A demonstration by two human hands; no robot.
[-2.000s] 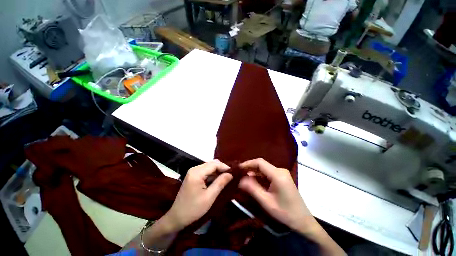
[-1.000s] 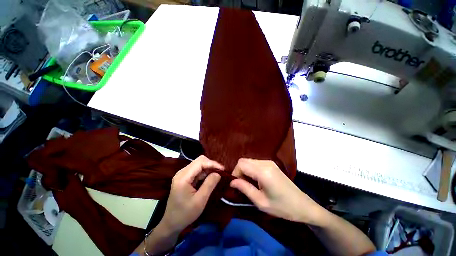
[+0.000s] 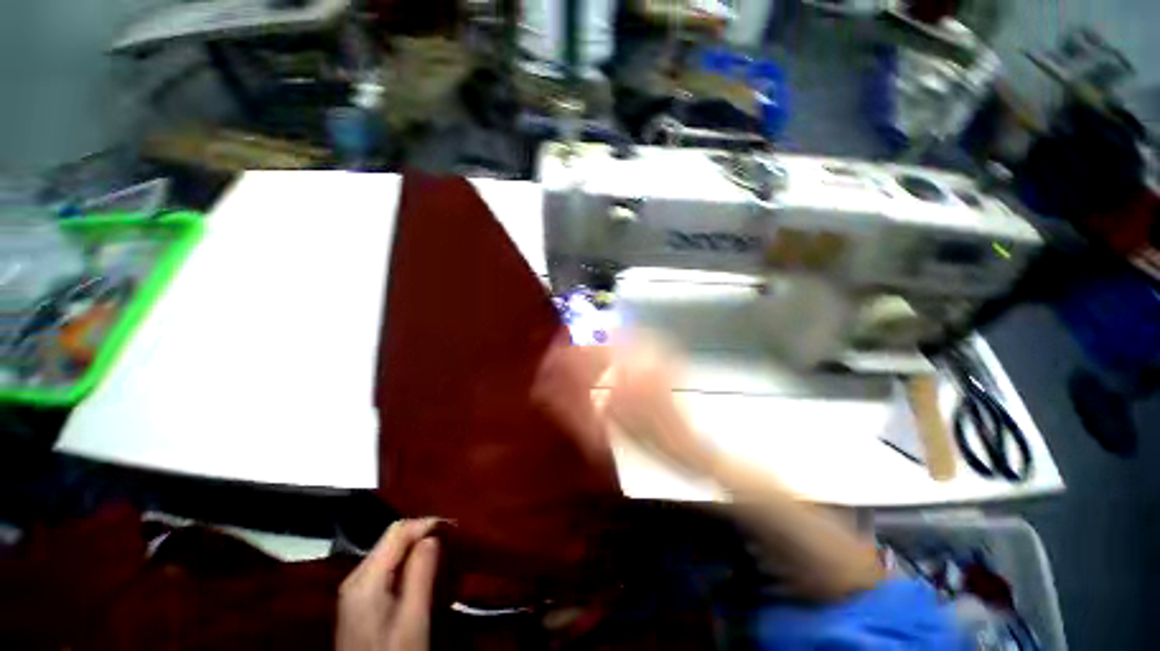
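Observation:
The dark red garment piece [image 3: 471, 343] lies over the white table left of the machine head and hangs over the front edge towards me. My left hand [image 3: 392, 585] is at the bottom, with thumb and fingers pinching the cloth near the table's front edge. My right hand [image 3: 630, 394] is strongly blurred, at the right edge of the cloth just below the lit needle area; whether it holds cloth cannot be told. A thin pale strip [image 3: 503, 609] shows on the cloth below. The sewing machine [image 3: 763, 229] stands at the right.
A green basket [image 3: 153, 312] stands at the left. More dark red cloth [image 3: 76, 579] lies at lower left. A wooden stick [image 3: 932, 426] and black scissors [image 3: 992, 432] lie at the table's right end. A scrap bin [image 3: 1037, 572] is below. Another person's dark clothing shows at far right.
My right hand has left the pinched cloth near my left hand and moved up and right towards the needle area. The view has swung to the right and up.

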